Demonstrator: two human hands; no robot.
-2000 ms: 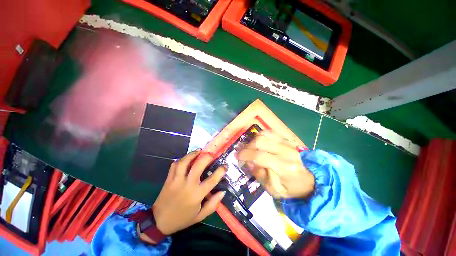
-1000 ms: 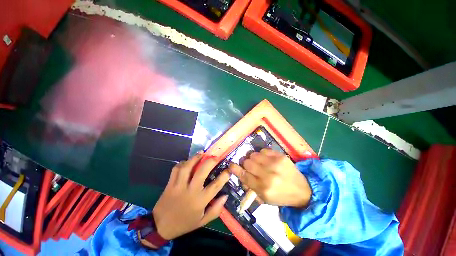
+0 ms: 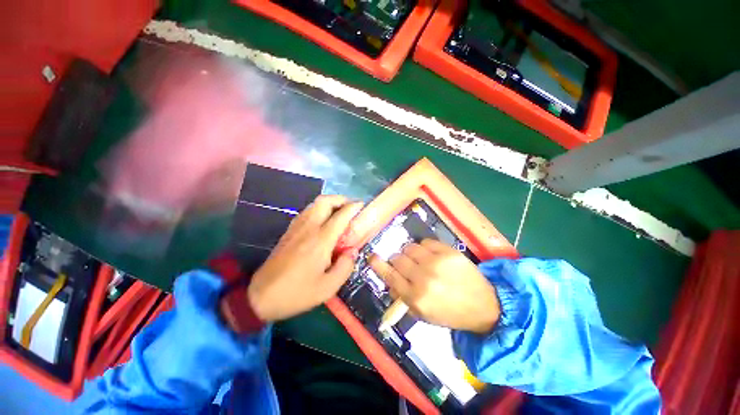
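An open tablet [image 3: 414,344] with exposed electronics lies in a red-orange frame [image 3: 475,223] in front of me. My right hand [image 3: 442,285] is over its circuit board, fingers curled around a slim cream-coloured tool [image 3: 393,314] that points down toward me. My left hand [image 3: 304,263] lies at the left side of the frame, its fingers near the rim and its thumb near the board edge; I see nothing held in it. Black rectangular pieces [image 3: 280,188] lie in a row on the bench, partly covered by my left hand.
Two more framed tablets [image 3: 531,69] stand beyond the chipped white edge [image 3: 357,99]. A grey post [image 3: 649,134] is at the right. Red frames are stacked at the right [image 3: 710,324] and lower left, beside another framed tablet [image 3: 49,308]. A dark block [image 3: 71,113] is at the left.
My left hand has shifted up along the frame, covering more of the black pieces. My right hand has moved from a blurred position onto the board and stays there with the tool.
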